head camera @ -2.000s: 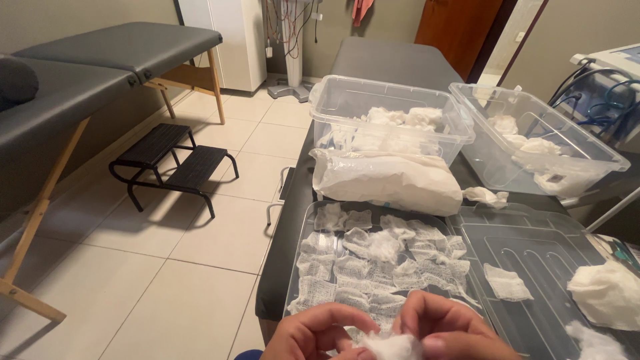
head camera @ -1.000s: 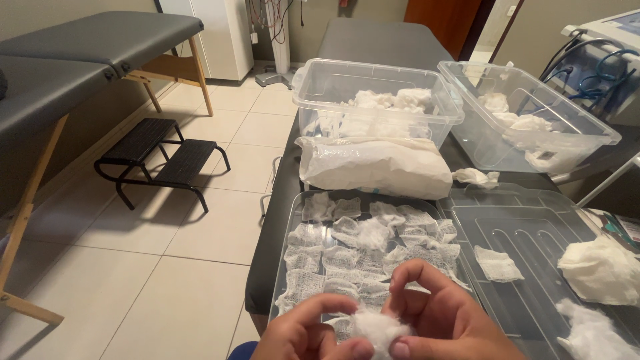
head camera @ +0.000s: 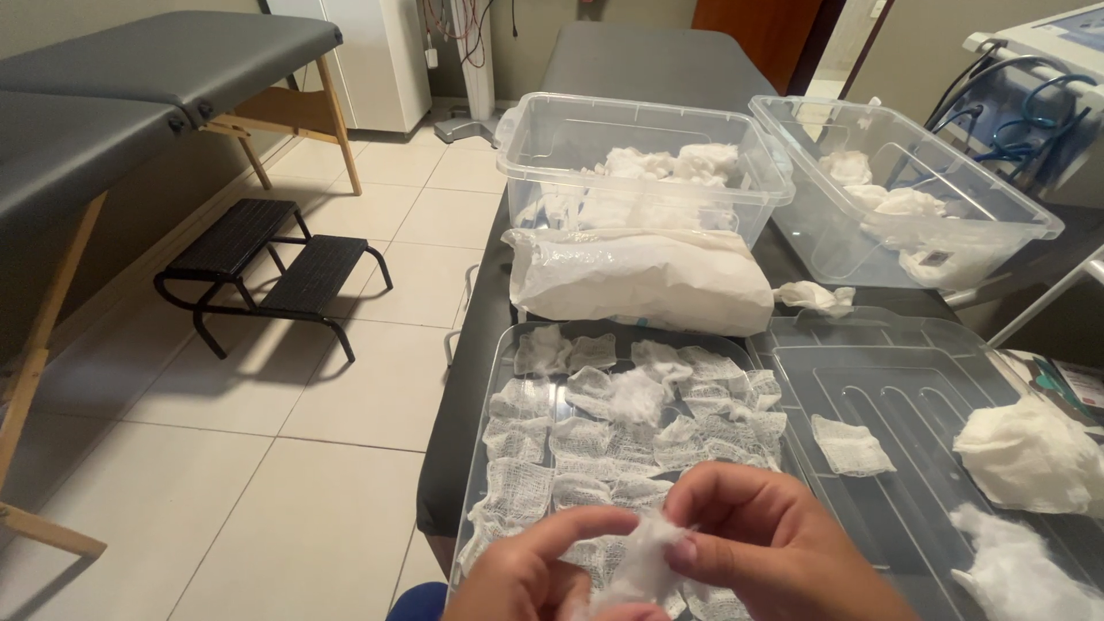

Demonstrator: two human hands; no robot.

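Note:
Between my left hand [head camera: 543, 565] and my right hand [head camera: 759, 539] is a tuft of cotton wool [head camera: 642, 556], pinched by the fingertips of both. Under them lies a clear plastic lid [head camera: 493, 379] covered with rows of gauze squares [head camera: 517, 487]. A loose cotton tuft [head camera: 636, 395] rests on gauze in an upper row. On a second clear lid [head camera: 871, 345] to the right are a single gauze square [head camera: 852, 446], a cream gauze bundle [head camera: 1026, 453] and a larger piece of cotton wool [head camera: 1022, 565].
Beyond the lids lie a white plastic-wrapped roll [head camera: 638, 280] and a crumpled white piece [head camera: 815, 296]. Two clear bins [head camera: 647, 116] [head camera: 1018, 207] hold white material. A black step stool [head camera: 285, 259] and a padded treatment table [head camera: 164, 60] stand left; a machine with blue cables [head camera: 1035, 95] stands right.
The cotton wool between my hands looks more drawn out, and my hands have shifted slightly against the gauze rows. The items on the lids look unchanged.

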